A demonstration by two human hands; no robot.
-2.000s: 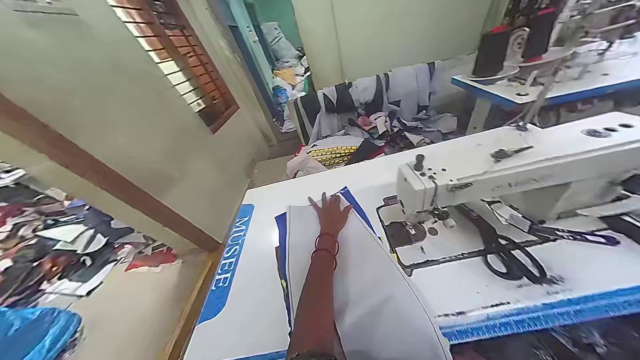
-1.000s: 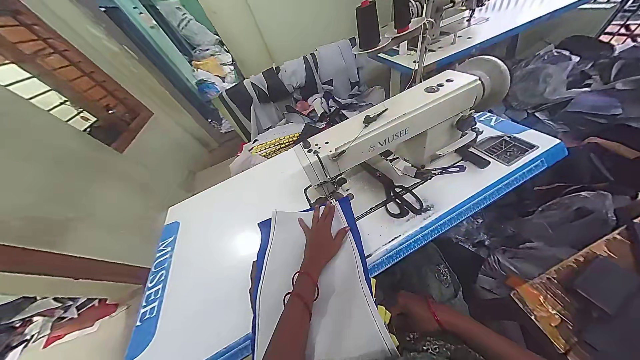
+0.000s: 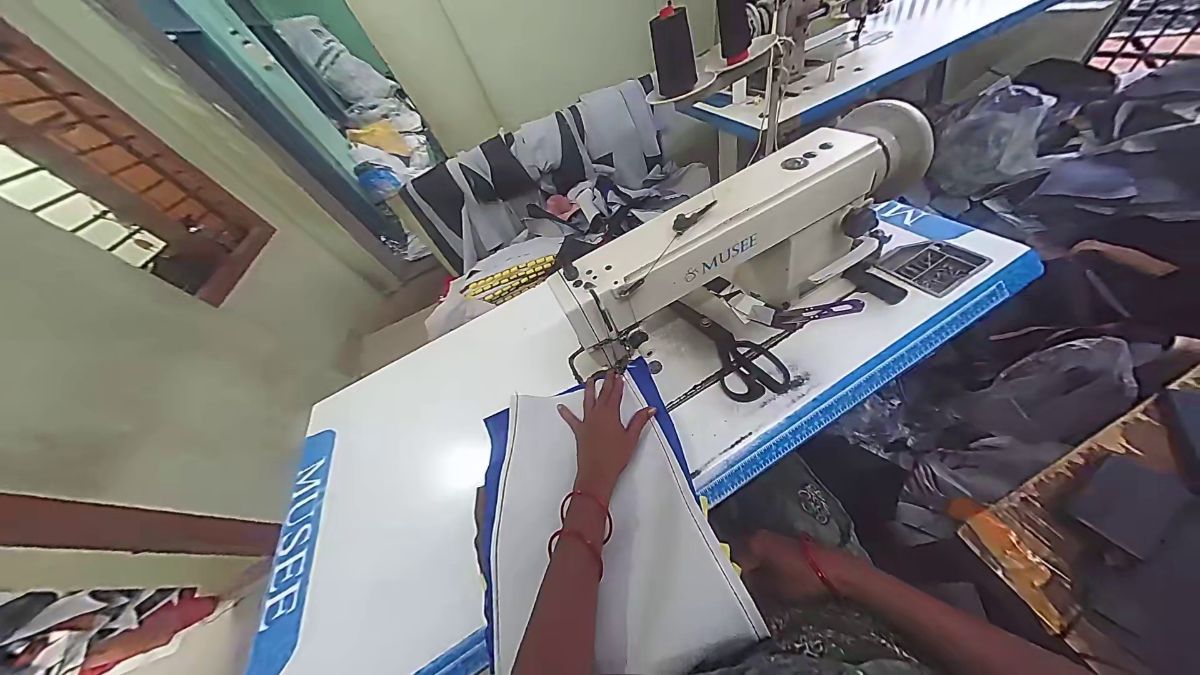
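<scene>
My left hand [image 3: 607,427] lies flat with spread fingers on a pale grey fabric panel [image 3: 647,553], its fingertips close to the needle area of a white Musee sewing machine [image 3: 731,244]. Blue fabric [image 3: 497,450] shows beneath the panel along both sides. My right hand [image 3: 773,567] is low beside the panel's right edge, below the table's front edge; its fingers are dark and partly hidden, so I cannot tell whether they hold anything. Black-handled scissors [image 3: 753,370] rest on the white sewing table [image 3: 403,459] under the machine's arm, near a purple-and-black tool [image 3: 820,314].
A metal-edged tray [image 3: 937,267] is set in the table's right end. Behind stand a second machine table [image 3: 900,56] and black thread cones [image 3: 673,52]. Fabric pieces [image 3: 534,159] hang beyond the machine. Plastic-wrapped dark cloth [image 3: 1059,394] and a worn wooden board [image 3: 1031,553] lie to the right.
The view has swung to the right. Two seconds ago the fabric's top lay left of the needle area; now it reaches it, under my left hand. My right hand has come into view.
</scene>
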